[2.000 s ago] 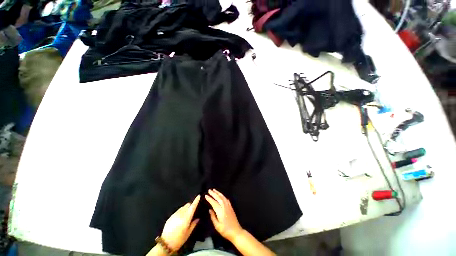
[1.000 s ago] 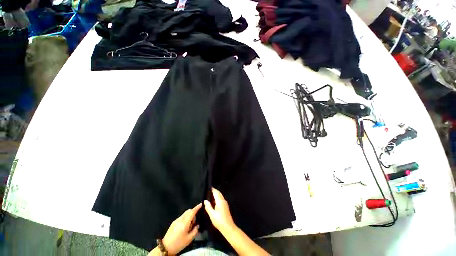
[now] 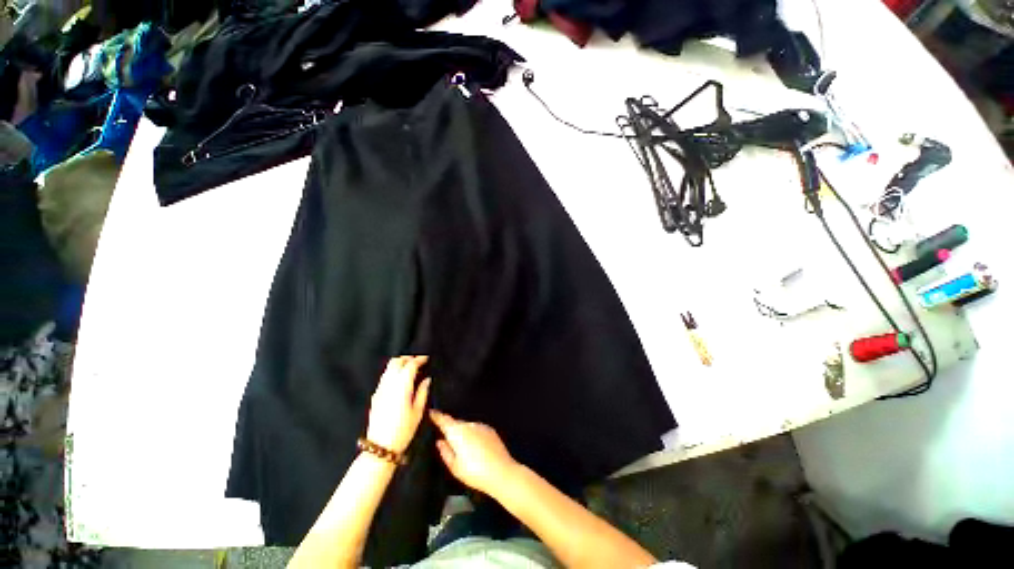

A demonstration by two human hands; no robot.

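Black wide-leg trousers [image 3: 367, 256] lie spread on the white table, narrow waist at the far end, wide hem towards me and partly over the near edge. My left hand [image 3: 397, 406], with a beaded bracelet at the wrist, lies on the cloth near the centre line, fingers pointing away. My right hand [image 3: 473, 450] is just right of and below it, forefinger and thumb at the centre line. Whether either hand pinches cloth is too small to tell. Thread snips [image 3: 696, 338] with orange-yellow handles lie right of the trousers.
Black garments [image 3: 367, 56] with a wire hanger [image 3: 250, 125] lie at the far left, navy garments [image 3: 689, 22] at the far edge. A black corded tool [image 3: 767, 128], bundled cable, red spool [image 3: 878, 346] and blue-and-white box [image 3: 954, 286] lie at the right.
My left hand has moved up the centre line, away from me. My right hand has shifted slightly and now points left across the cloth. The camera view has turned and shifted.
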